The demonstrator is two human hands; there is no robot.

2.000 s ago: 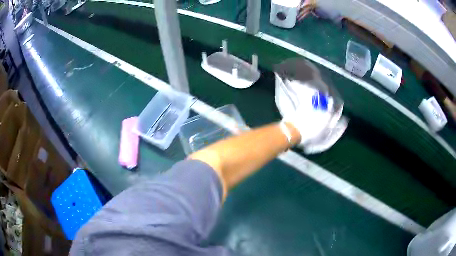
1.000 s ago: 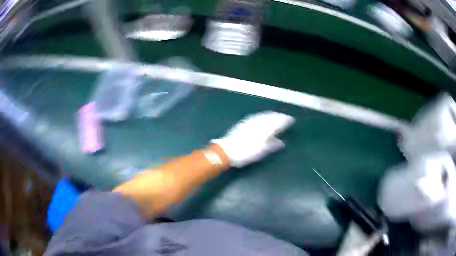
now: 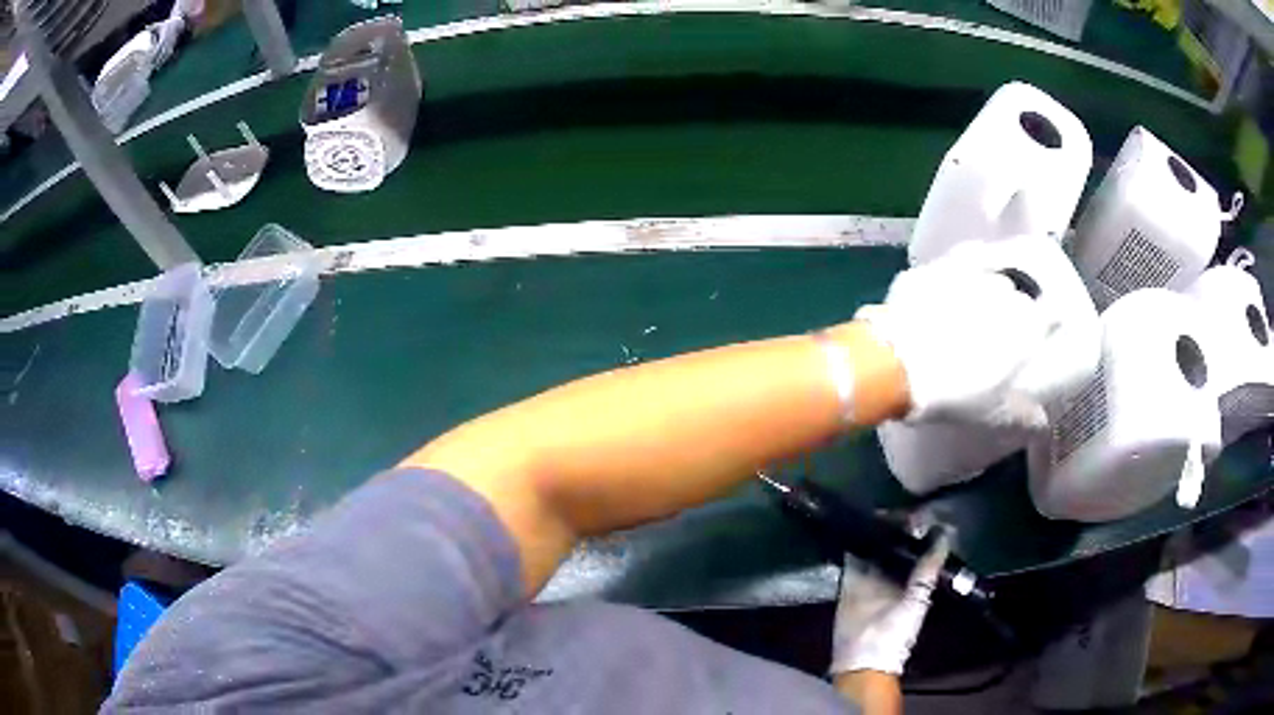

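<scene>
Several white appliance housings with round dark holes stand close together at the right of the bench. My gloved left hand [image 3: 961, 342] reaches across and lies over the middle of the front-left housing [image 3: 1069, 314], gripping it; its fingertips blend into the white shell. My gloved right hand [image 3: 887, 601], low in the view, is shut on the black electric screwdriver [image 3: 852, 531]. The screwdriver's thin metal tip points up and left, below my left forearm, touching no housing.
An open housing [image 3: 361, 112] and a flat white cover with posts [image 3: 221, 178] lie on the green belt beyond the pale rail [image 3: 615, 238]. Two clear boxes [image 3: 173, 335] [image 3: 263, 300] and a pink block [image 3: 143, 430] are at left. A blue stool [image 3: 137, 622] is at lower left.
The view has swung right. My left hand has left the open housing on the belt, crossed the bench empty, and taken hold of a housing at right. The screwdriver and right hand have come into clear view.
</scene>
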